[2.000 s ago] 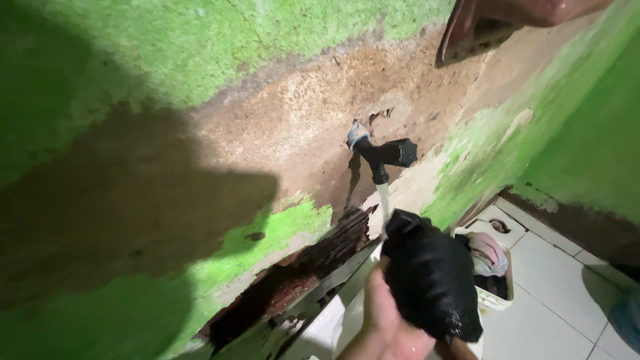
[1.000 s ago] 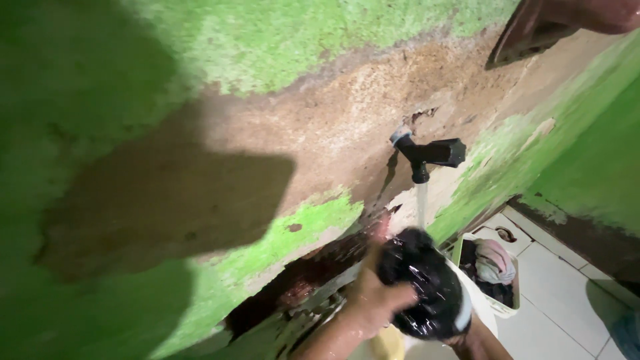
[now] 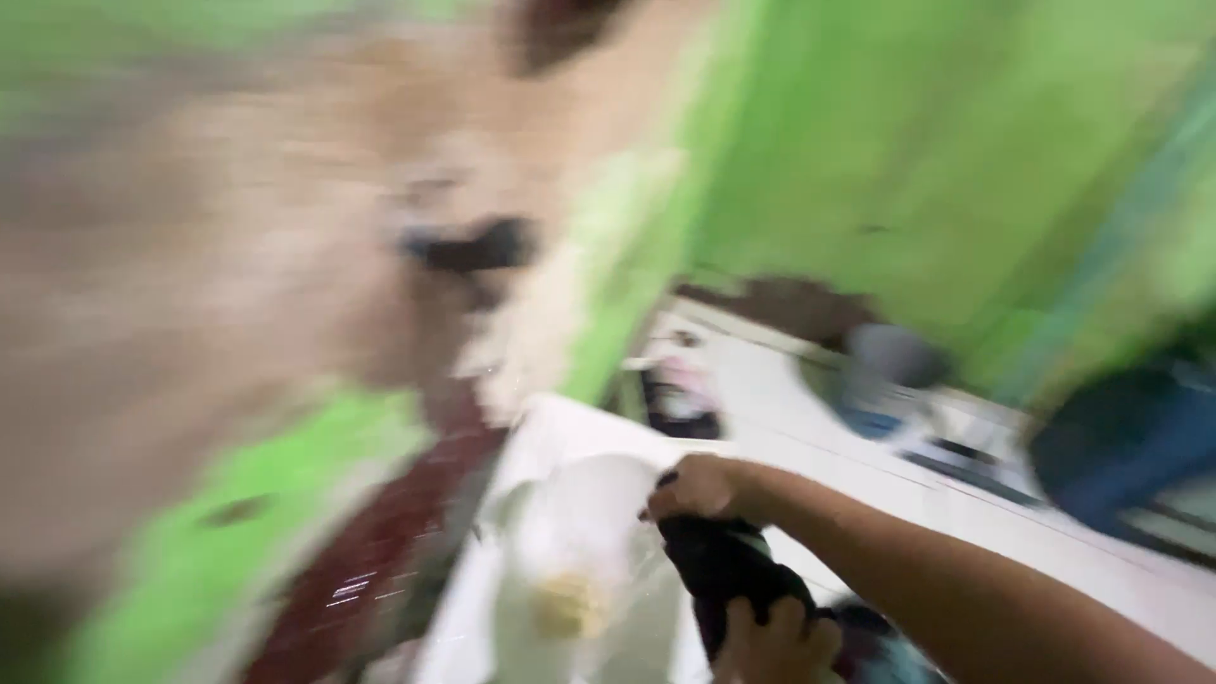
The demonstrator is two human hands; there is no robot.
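A wet black cloth is stretched between my two hands at the lower middle. My right hand, its arm coming in from the right, grips the upper end. My left hand is closed around the lower part at the bottom edge. Just left of the cloth is a white basin, with a blurred yellowish thing inside. On the wall above, the black tap is blurred, so whether water runs from it cannot be told.
A pale container with pink and dark cloths stands on the white tiled floor beyond the basin. Farther right are a grey and blue item and a large dark blue object. A peeling green wall stands behind.
The black cloth, bunched under the running tap before, is now away from it, drawn out long between both hands beside the basin. The view has swung right and blurred.
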